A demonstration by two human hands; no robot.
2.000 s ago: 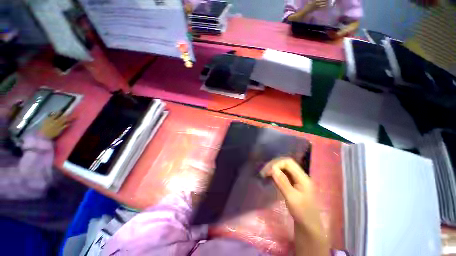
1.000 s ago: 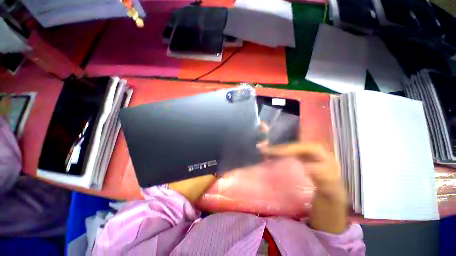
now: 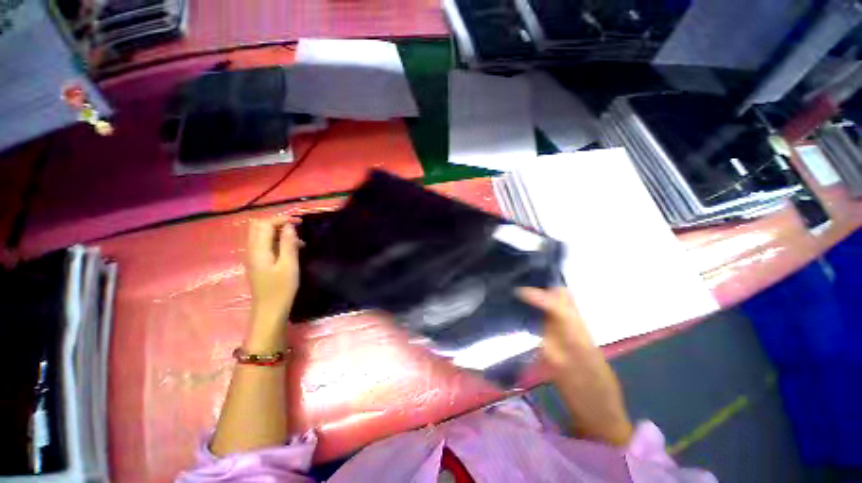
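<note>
A black glossy tablet is tilted above the bench, its screen side up and blurred, with a small white label near its upper right corner. My right hand grips its right edge. A second dark slab lies on the bench, partly hidden under the tablet. My left hand is at the upper left edge of this slab, fingers bent; whether they grip it is unclear. A stack with a white foam sheet on top is just to the right, partly hidden by the tablet.
A black tablet stack with foam layers stands at the left. Another tablet stack is at the right. Behind lie a dark tablet and white sheets. A blue bin is at the lower right.
The tablet has turned from its grey back to its dark screen side and moved right, now in my right hand. My left hand has come out from behind it. The view has swung right.
</note>
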